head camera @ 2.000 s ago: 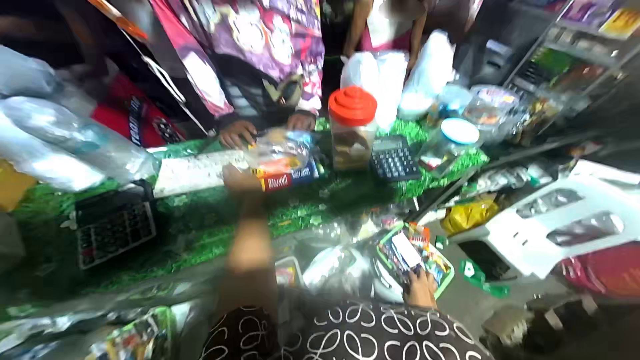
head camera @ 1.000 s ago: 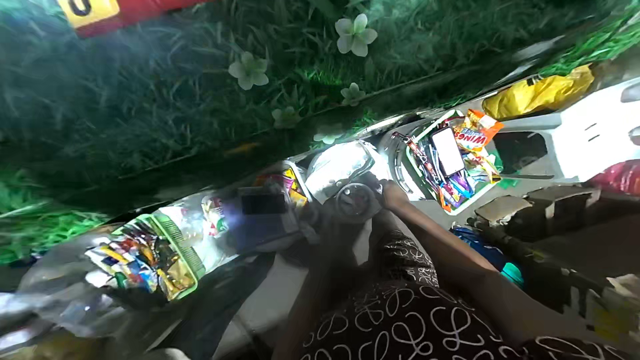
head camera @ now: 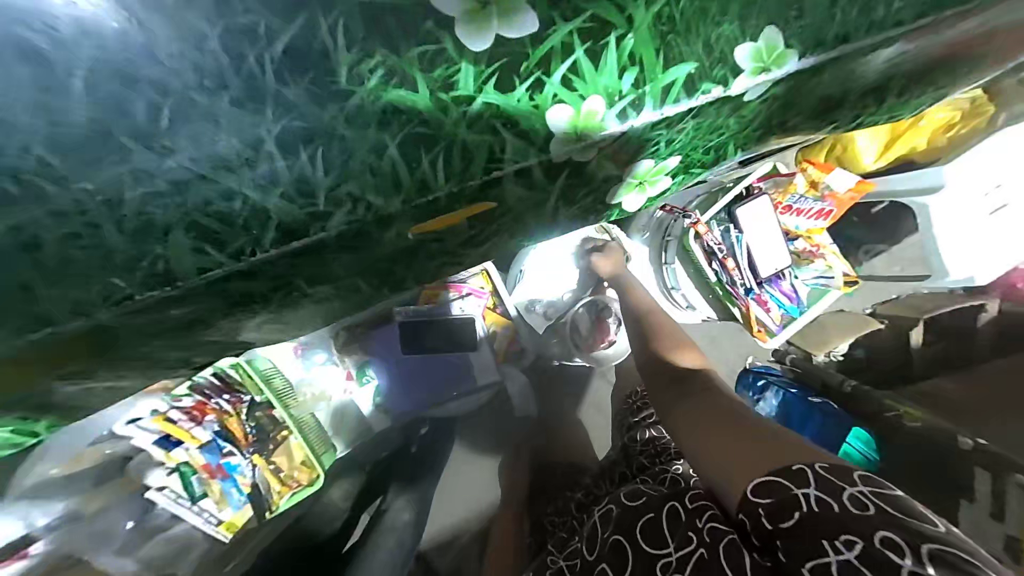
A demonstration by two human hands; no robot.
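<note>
My right hand (head camera: 606,260) reaches into a bright white container (head camera: 544,280) that looks lined with plastic, below the edge of the counter. Its fingers are bent, and glare and blur hide what they touch. Just below that hand is a round clear jar or cup (head camera: 596,330) with something reddish inside. My left forearm (head camera: 508,496) shows dimly at the bottom centre; its hand is lost in shadow and blur near the round container.
A green grass-like mat with white flowers covers the counter (head camera: 360,160). A basket of packets (head camera: 232,448) stands at left, beside a purple surface bearing a dark phone (head camera: 438,335). Another basket (head camera: 808,320) at right holds packets and a phone (head camera: 762,236). A yellow bag (head camera: 904,136) lies beyond.
The view has swung down from the counter and people to the containers below. My right hand has moved from beside the round clear container into the white one.
</note>
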